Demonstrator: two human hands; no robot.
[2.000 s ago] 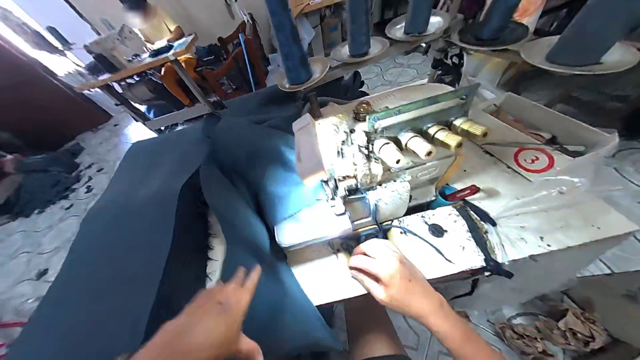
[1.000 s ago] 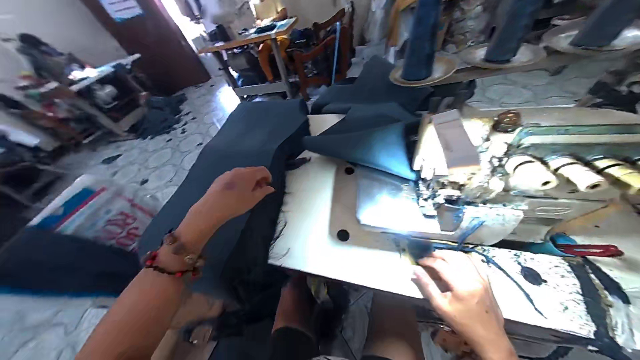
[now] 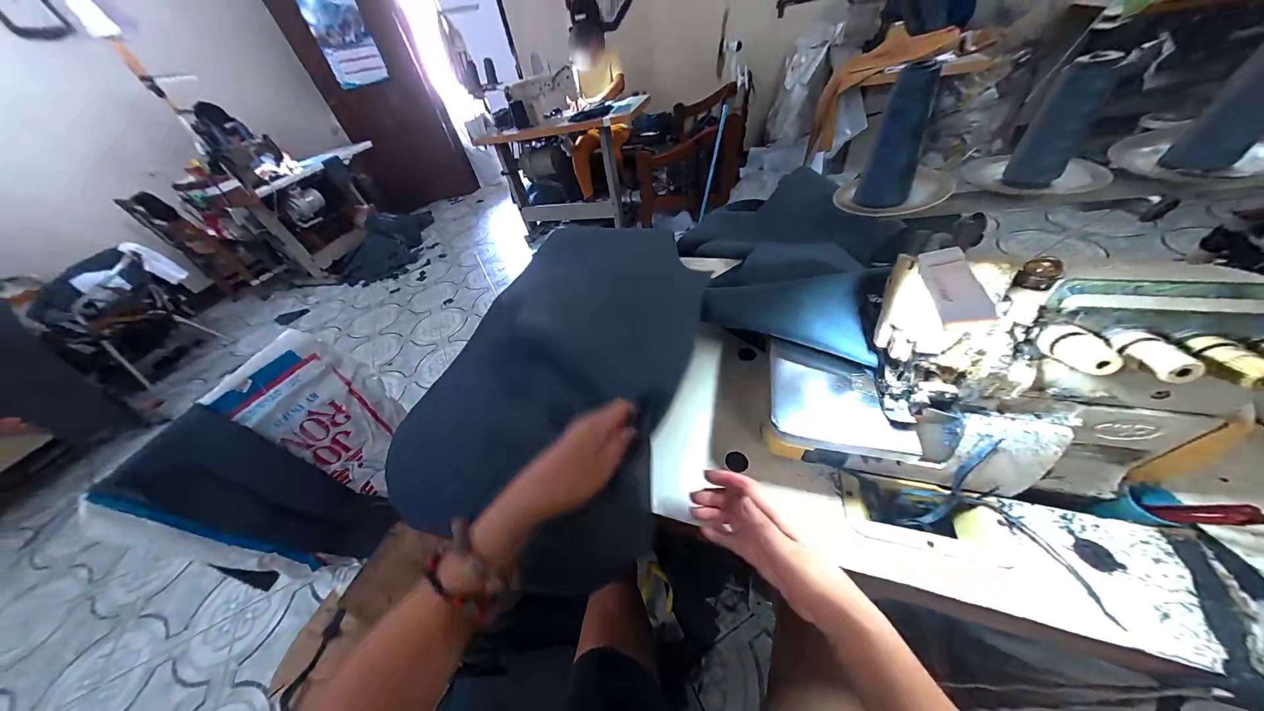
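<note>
My left hand (image 3: pixel 583 459) lies at the right edge of a dark blue-grey fabric panel (image 3: pixel 553 346), its fingertips closed on the cloth; the panel hangs off the left side of the white sewing table (image 3: pixel 683 434). Over the table's front edge is my right hand (image 3: pixel 741 509), fingers apart, holding nothing. To its right stands an overlock sewing machine (image 3: pixel 987 375) with its lamp lit. More dark fabric (image 3: pixel 800 296) lies behind and left of the presser foot, one fold reaching the machine head. Thin blue strips (image 3: pixel 963 484) hang at the machine's front.
Blue thread cones (image 3: pixel 897 138) stand on plates behind the machine. A printed plastic sack (image 3: pixel 326 415) with dark cloth on it is on the tiled floor at left. Red-handled scissors (image 3: pixel 1205 513) lie at right. Further back, a person (image 3: pixel 595 74) sits at another sewing table (image 3: pixel 563 125).
My left hand has gone from above the fabric to its right edge, and the panel there has shifted. My right hand has moved left, away from the machine's front. The view has swung left.
</note>
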